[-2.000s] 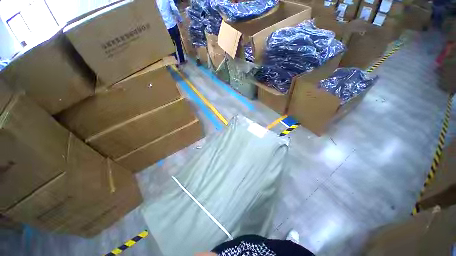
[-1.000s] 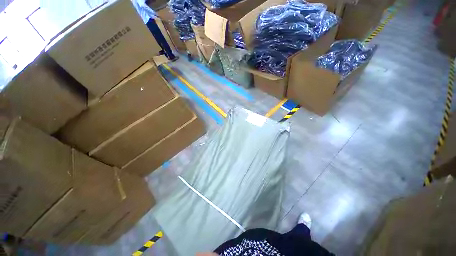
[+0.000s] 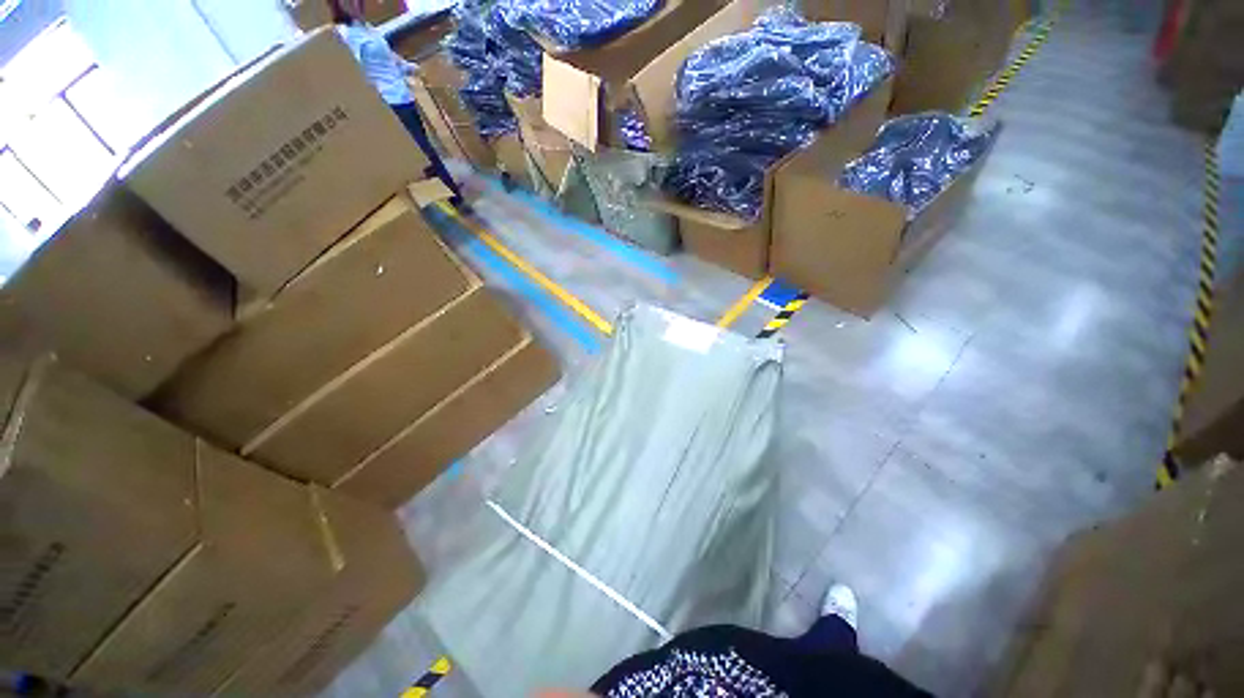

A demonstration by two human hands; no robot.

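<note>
A large grey-green woven-sack bale (image 3: 614,464) lies in front of me, its near end cut off by the bottom edge. A thin white band crosses it, and a white label is at its far end. A small blurred patch of skin (image 3: 559,693) shows at the bottom edge, left of my dark patterned clothing, beside the bale. It may be part of my left hand or arm; its grip is hidden. My right hand is not in view.
Brown cartons (image 3: 396,348) are stacked at the left. Open cartons (image 3: 825,252) with dark blue bagged goods (image 3: 764,109) stand at the back. A person (image 3: 382,75) stands behind the left stack. Another carton (image 3: 1132,600) is at the near right. My white shoe (image 3: 840,604) is right of the bale.
The view has shifted, so the stacked cartons and the open cartons sit further left or higher. My shoe has come further into view. The bale remains in front of me.
</note>
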